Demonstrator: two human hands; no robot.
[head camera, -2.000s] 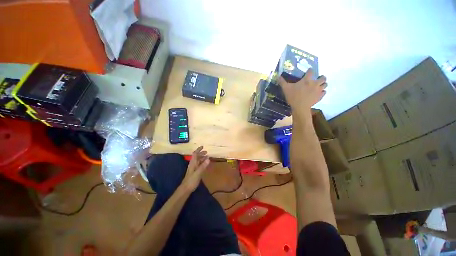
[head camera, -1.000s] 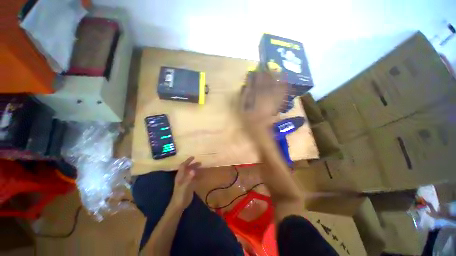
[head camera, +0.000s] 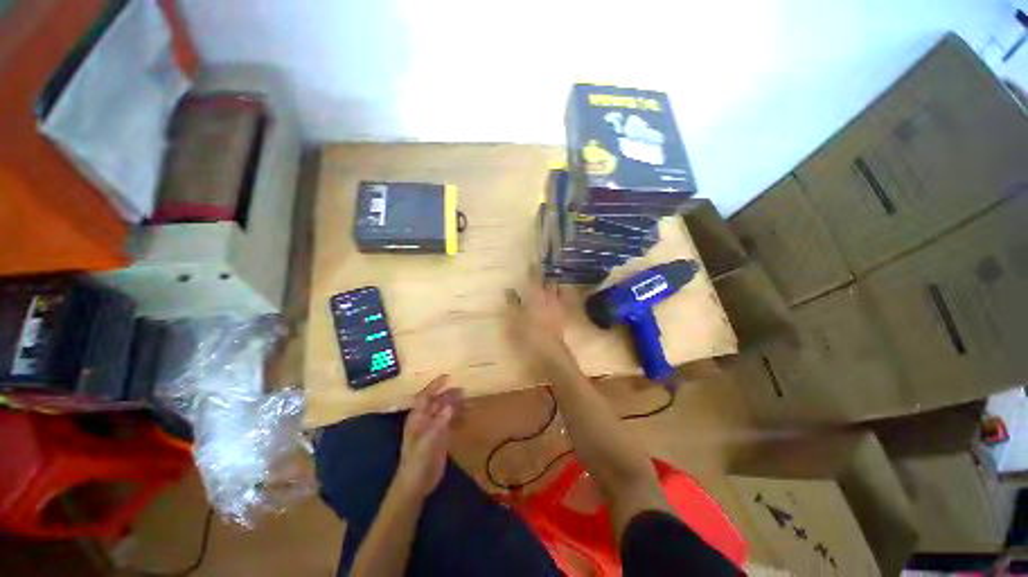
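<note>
A black retail box with a yellow end (head camera: 407, 218) lies on the light-wood table (head camera: 451, 327), back left. Stacked boxes (head camera: 628, 150) stand at the back right, the top one showing a white earbud picture. A blue heat gun (head camera: 645, 307) lies on the table right of my right hand. My right hand (head camera: 534, 319) is blurred over the table in front of the stack; its grip cannot be made out. My left hand (head camera: 431, 422) is at the table's front edge by my leg, fingers apart and empty.
A smartphone (head camera: 365, 337) lies at the table's left. Crumpled clear film (head camera: 250, 445) hangs left of the table, below an orange and pale machine (head camera: 214, 268). Brown cartons (head camera: 891, 214) stand at right. A red stool (head camera: 676, 509) and a dark cord are below the table's front.
My right hand has come off the stack, moving left and then toward me over the table. The box it touched now rests on top of the stack. The view has shifted.
</note>
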